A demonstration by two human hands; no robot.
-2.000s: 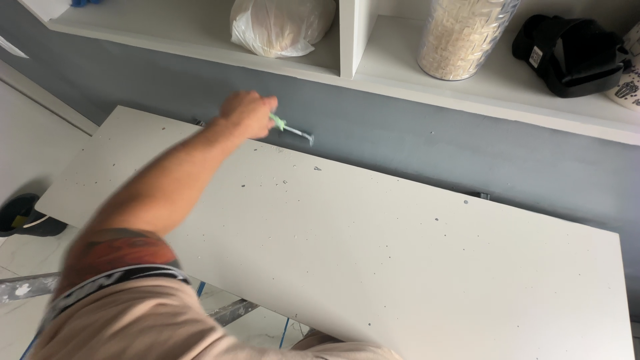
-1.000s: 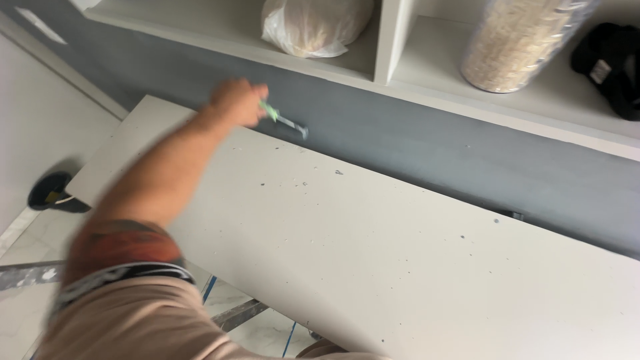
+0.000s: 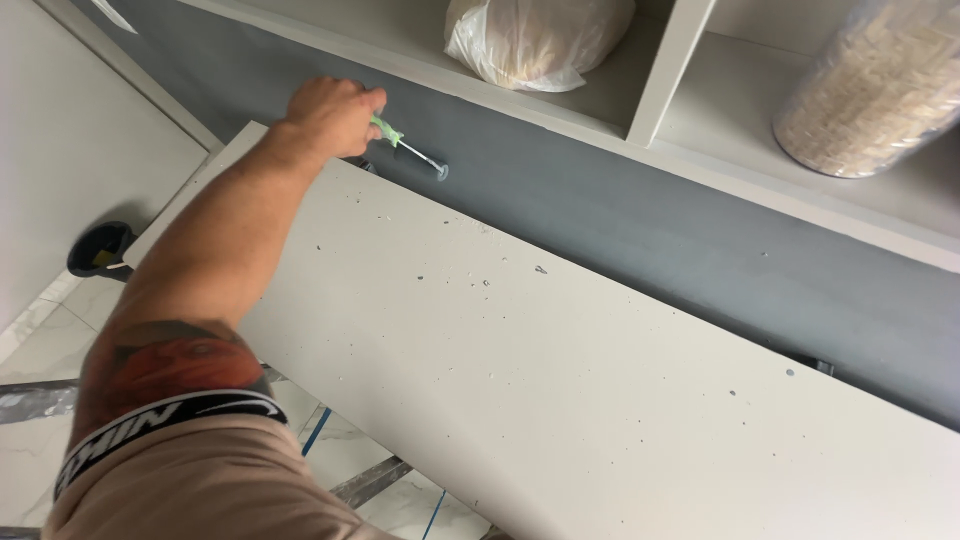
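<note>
My left hand (image 3: 334,116) is closed around the green handle of a small tool (image 3: 386,131). The tool's thin metal shaft points down and right to a small, blurred round end at the grey wall; whether it touches the wall cannot be told. Below runs a long white board (image 3: 525,337), dotted with dark specks and chips, with a narrow dark gap between its back edge and the grey wall (image 3: 570,195). My left forearm passes over the board's left end. My right hand is out of view.
Above the grey strip, white shelving (image 3: 667,75) holds a filled plastic bag (image 3: 532,37) and a clear container of pale material (image 3: 862,97). A dark bucket (image 3: 105,247) is at the left. Scuffed metal bars (image 3: 371,480) show under the board, over marble-look floor tiles.
The tool's end has moved left along the grey wall relative to the board's specks, with my left hand still holding the handle. The view has shifted, and the black object on the shelf is out of frame.
</note>
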